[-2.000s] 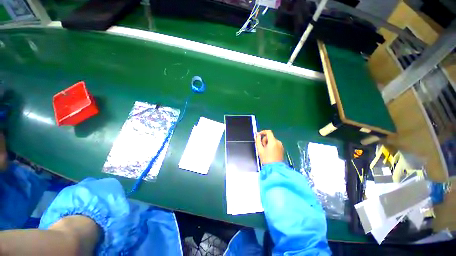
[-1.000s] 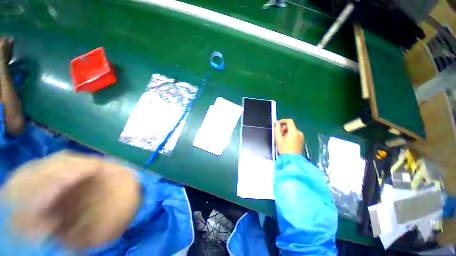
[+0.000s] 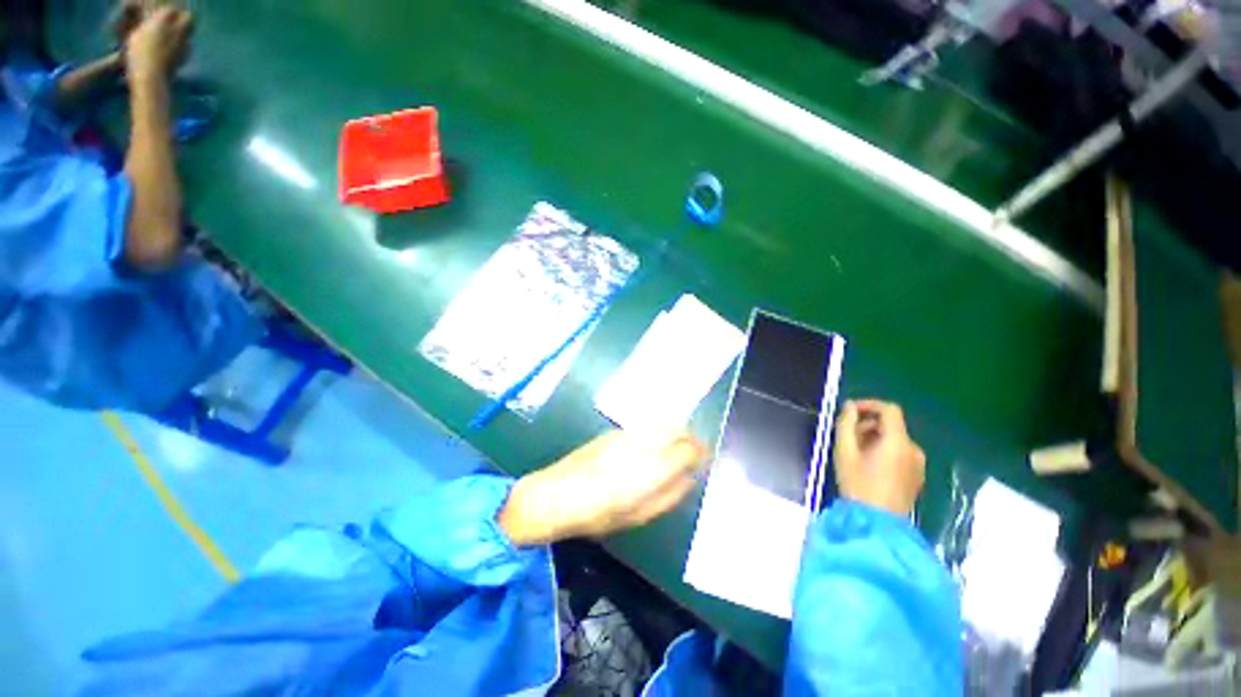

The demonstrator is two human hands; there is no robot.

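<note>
A long black-and-white strip point(image 3: 776, 443) lies on the green bench, with two glossy black panels and a white near end. My right hand point(image 3: 878, 449) is at its right edge with fingers curled; whether it pinches anything is hidden. My left hand point(image 3: 613, 483) is bare, just left of the strip and over the near end of the white paper stack point(image 3: 667, 361); its fingers are bunched and I cannot tell if it holds anything. A silver bag point(image 3: 524, 306) lies left of the stack, with the blue cord of a wrist strap point(image 3: 704, 199) across it.
A red bin point(image 3: 393, 161) stands at the back left. A clear bag with a white sheet point(image 3: 1010, 565) lies right of my right hand. A green-topped stand point(image 3: 1184, 368) is at the right. Another person's hands and blue sleeves are at the far left. A pale rail point(image 3: 817, 130) crosses behind.
My left hand has come from the lower left to beside the strip. My right hand stays at the strip's right edge. The camera view has turned left, showing more of the other person and the floor.
</note>
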